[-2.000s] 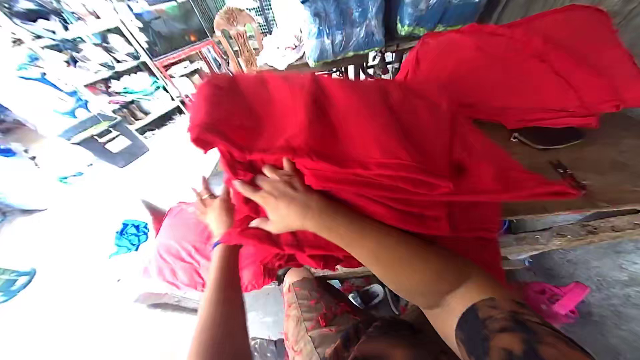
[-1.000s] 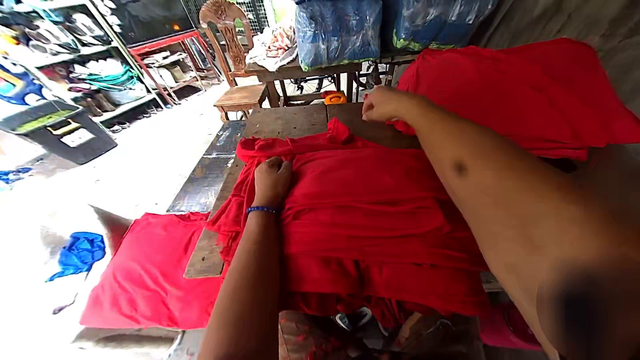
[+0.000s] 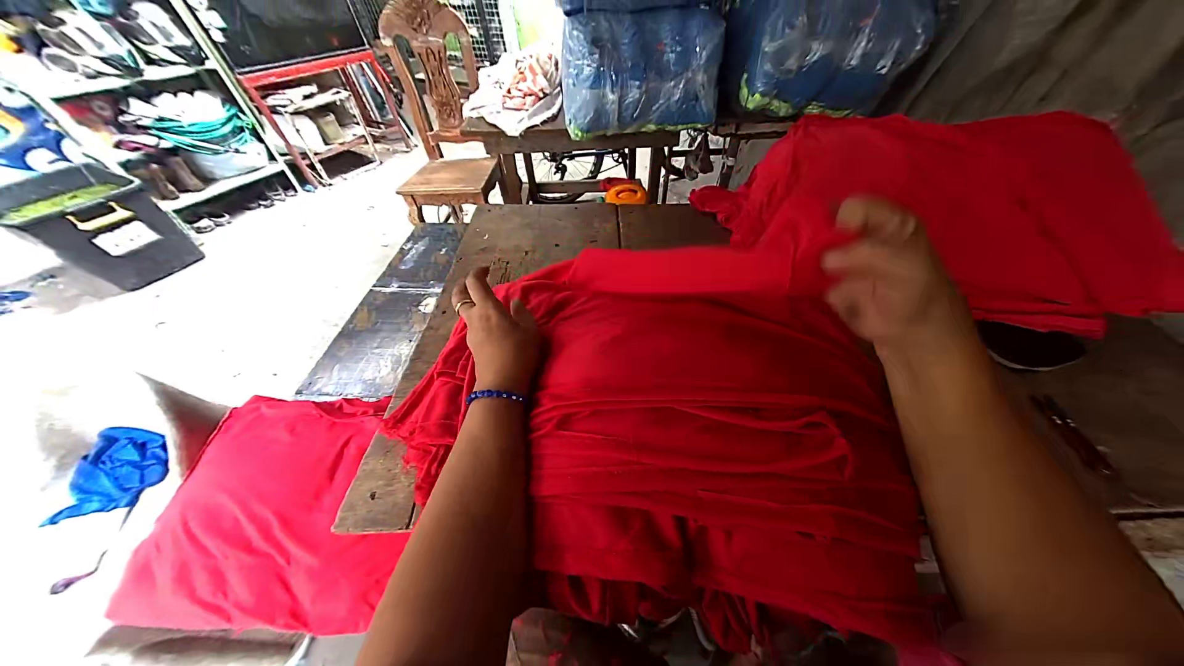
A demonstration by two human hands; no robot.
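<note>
A stack of red fabric pieces (image 3: pixel 703 425) lies on the wooden table in front of me. My left hand (image 3: pixel 497 331), with a ring and a blue bead bracelet, rests at the stack's upper left corner, fingers apart. My right hand (image 3: pixel 879 268) is blurred above the upper right corner, fingers curled; whether cloth is between them cannot be told. A second red fabric pile (image 3: pixel 962 203) lies at the back right. Lower left, beside the table, is another red fabric pile (image 3: pixel 268 527).
Small metal snips (image 3: pixel 1073 435) and a dark round object (image 3: pixel 1031 346) lie on the table (image 3: pixel 546 229) at right. Behind stand a carved wooden chair (image 3: pixel 449 180) and plastic-wrapped blue bundles (image 3: pixel 643 69). A dark bin (image 3: pixel 102 236) and shelves stand at left.
The top red cloth, bunched across the view two seconds ago, now lies flatter on the stack. Since one second ago my right hand has come back from beyond the stack's far edge to its right corner.
</note>
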